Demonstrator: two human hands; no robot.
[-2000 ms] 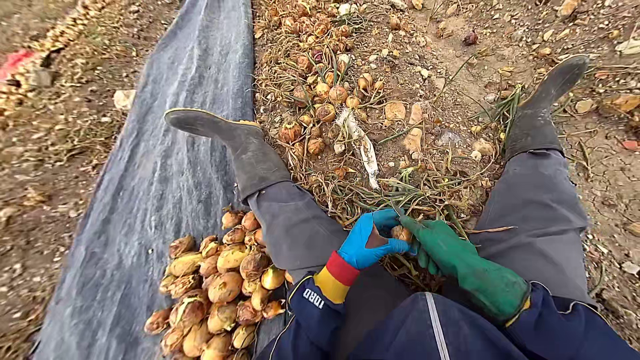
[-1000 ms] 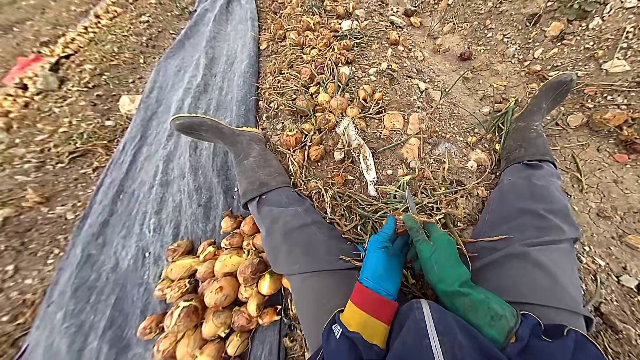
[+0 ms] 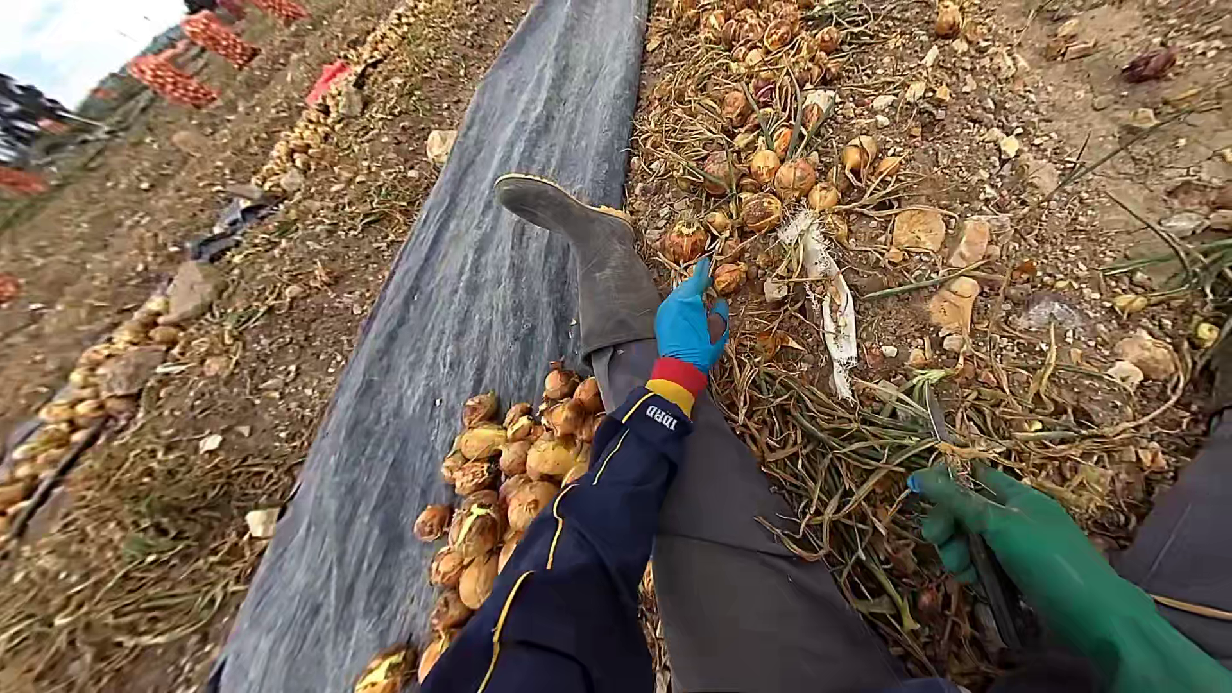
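Observation:
My left hand [image 3: 691,322], in a blue glove, reaches out over my left shin, its fingers extended close to an onion [image 3: 684,243] on the soil; nothing shows in it. In my right hand [image 3: 996,529], in a green glove, is a knife [image 3: 936,416], its blade pointing up above dry onion tops [image 3: 847,462]. More onions [image 3: 794,179] with dried leaves lie in a row up the ground ahead. Left of my leg, a pile of onions [image 3: 529,472] rests on a dark fabric sheet [image 3: 433,318].
My left boot [image 3: 587,250] lies across the sheet's right edge. A torn white strip [image 3: 834,308] and stones [image 3: 919,230] are on the soil between my legs. Further left run another row of onions [image 3: 106,385] and filled red mesh sacks [image 3: 173,81].
My hands were together at an onion between my legs; now they are apart, the left one further forward and left. The view has swung left.

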